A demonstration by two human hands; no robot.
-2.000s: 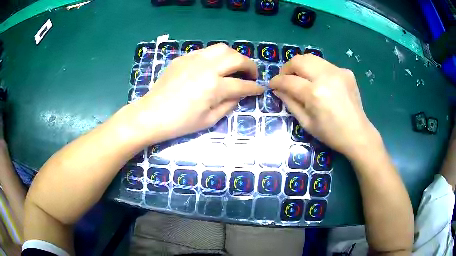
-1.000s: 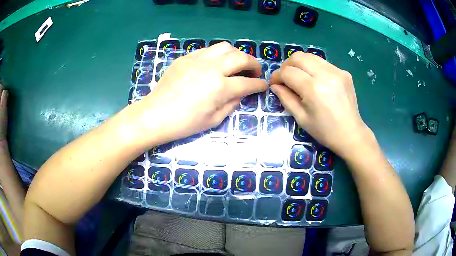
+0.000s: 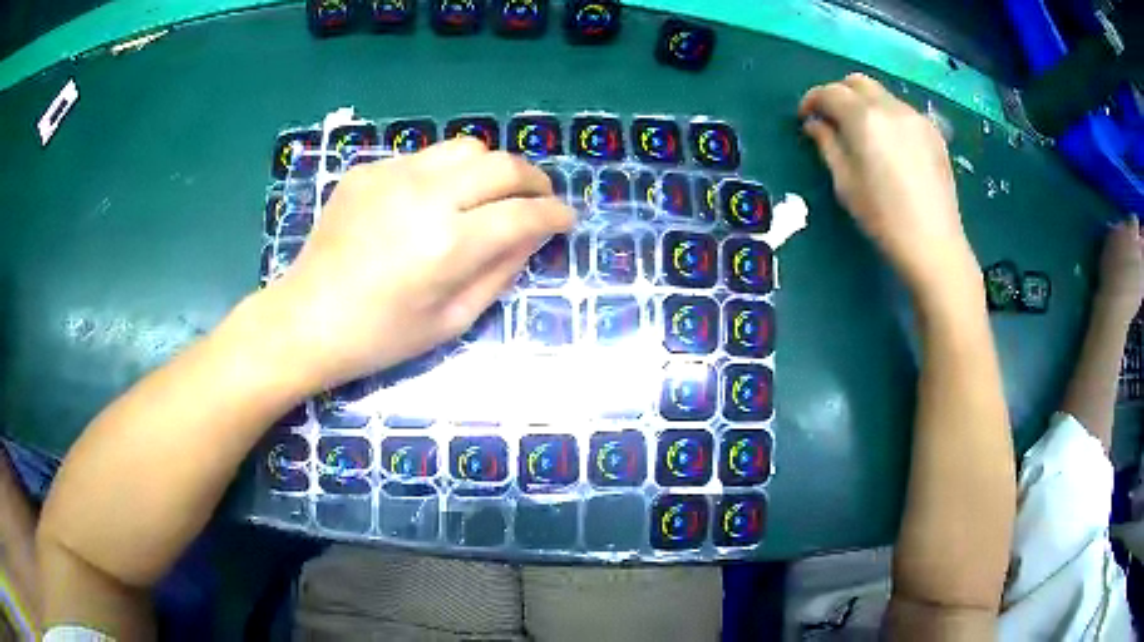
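Note:
A clear tray [image 3: 482, 520] with rows of square pockets lies on the green bench, with strong white glare across its middle. Many pockets hold black square units with coloured dials, such as this unit [image 3: 690, 326]. My left hand [image 3: 420, 257] lies over the left and middle of the tray, thumb and fingertips close together; whether something is between them is hidden. My right hand [image 3: 884, 169] is off the tray, above the bench to the right, fingers curled; I cannot tell if it holds anything.
Several black units [image 3: 686, 44] lie beyond the tray near the bright green strip [image 3: 916, 57]. Two small dark squares [image 3: 1034, 291] lie at right. A white frame piece [image 3: 58, 112] is at upper left, a white scrap [image 3: 789, 218] at the tray's right edge. A person's forearm [image 3: 1113, 320] is far right.
My right hand has left the tray and moved right and away from me. My left hand stays over the tray. The view has shifted, and the white scrap now shows.

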